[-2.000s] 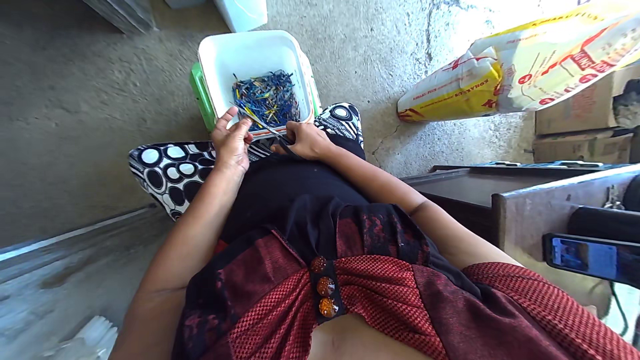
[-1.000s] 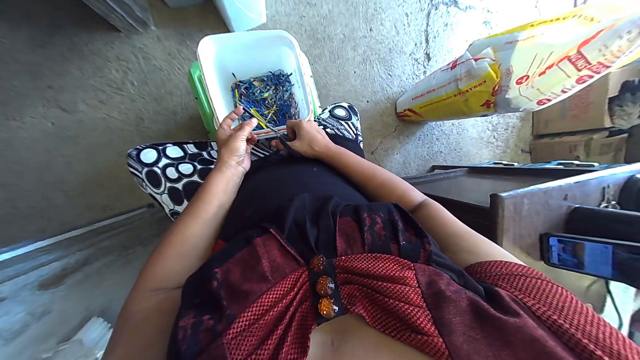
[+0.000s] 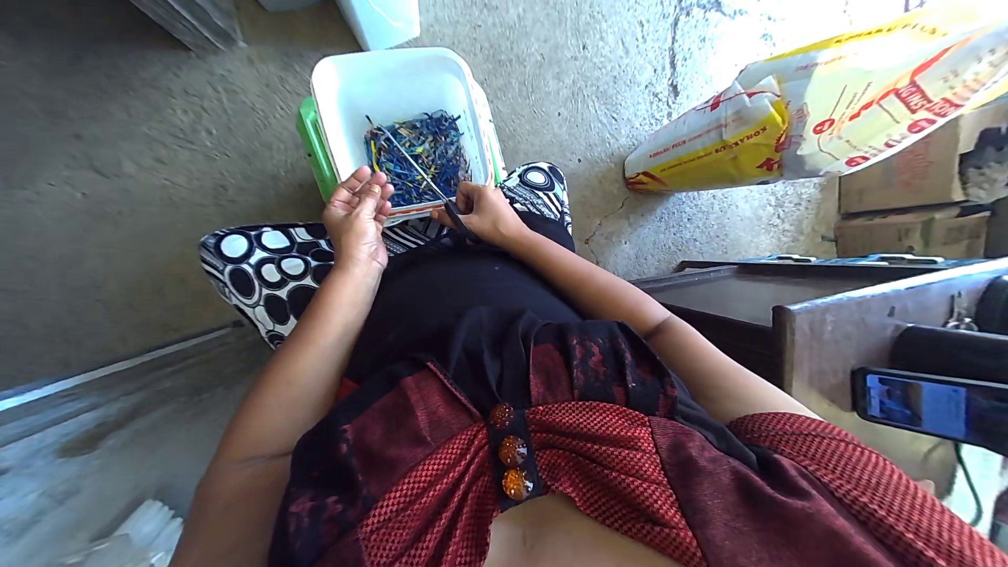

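Note:
A white plastic tub (image 3: pixel 339 87) sits just beyond my lap, with thin blue and yellow cut strips (image 3: pixel 433 146) heaped in it. My right hand (image 3: pixel 484 214) grips the dark handles of a pair of scissors (image 3: pixel 416 164) at the near right rim, and the metal blades point up and left over the strips. At the near left rim my left hand (image 3: pixel 358 209) is palm up with fingers curled. A yellow strip (image 3: pixel 374 157) rises at its fingertips; whether the fingers pinch it I cannot tell.
A green container (image 3: pixel 315 146) shows beneath the tub. Patterned black-and-white fabric (image 3: pixel 272 264) lies under it and across my lap. A printed sack (image 3: pixel 709 150) stands right, near cardboard boxes (image 3: pixel 906 232). An open wooden drawer (image 3: pixel 819 315) and a phone (image 3: pixel 929 405) are at lower right.
The yellow strip between the hands one second ago no longer spans them; the scissor blades now show over the tub. Both hands stay at the near rim.

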